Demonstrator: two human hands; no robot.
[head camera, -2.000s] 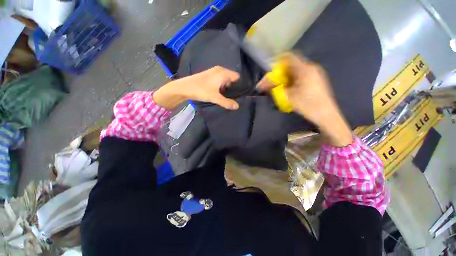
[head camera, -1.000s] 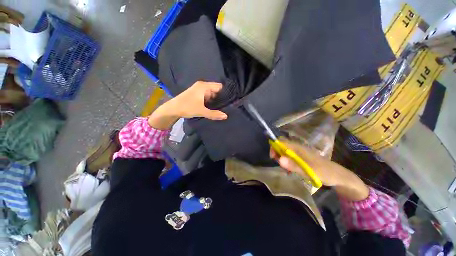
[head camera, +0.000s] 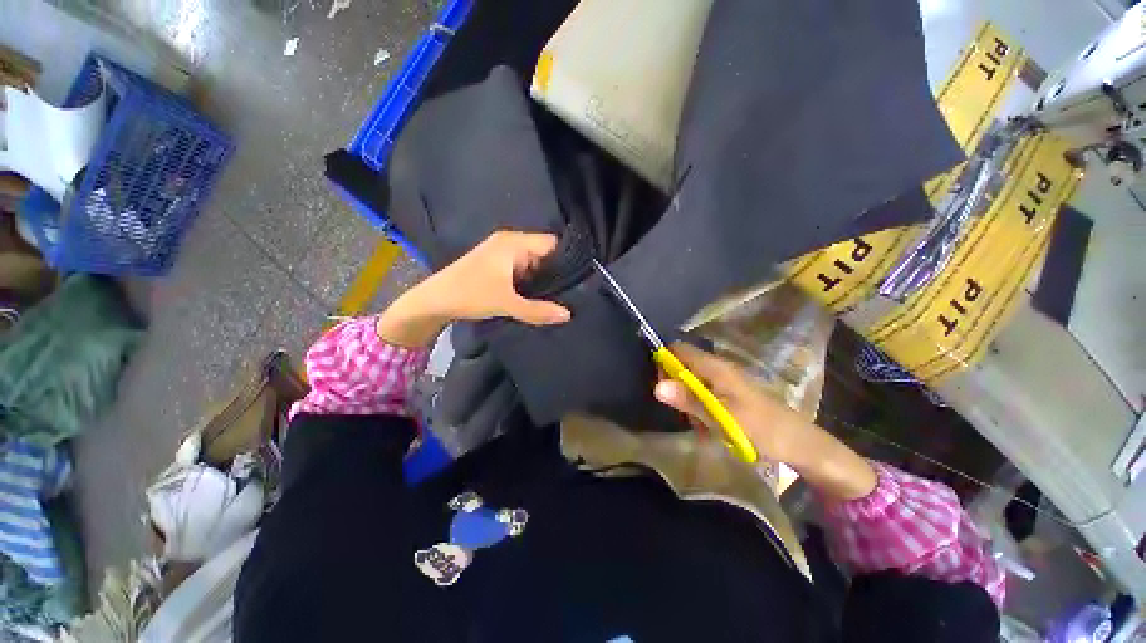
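My right hand (head camera: 735, 408) holds yellow-handled scissors (head camera: 704, 399), blades pointing up and left, nearly closed. The blade tips touch the dark cloth beside a rolled, layered edge. My left hand (head camera: 490, 286) grips that dark bundle of cut pieces (head camera: 562, 261) between thumb and fingers. The bundle lies across my lap and over the blue crate. A large charcoal panel (head camera: 804, 151) spreads from it to the right, onto the table. Whether a tie lies at the blade tips, I cannot tell.
A blue crate (head camera: 405, 94) stands under the cloth. Another blue basket (head camera: 148, 170) is on the floor at left, near green cloth (head camera: 65, 358). The table edge with yellow "PIT" tape (head camera: 961, 308) and machine parts (head camera: 1106, 94) are at right. Shiny lap cloth (head camera: 679, 467) lies across my thighs.
The scissors have moved down and right from the cloth's middle since the earliest frame, and their blades now point into the bundle. My left hand stays at the bundle. The large panel has shifted.
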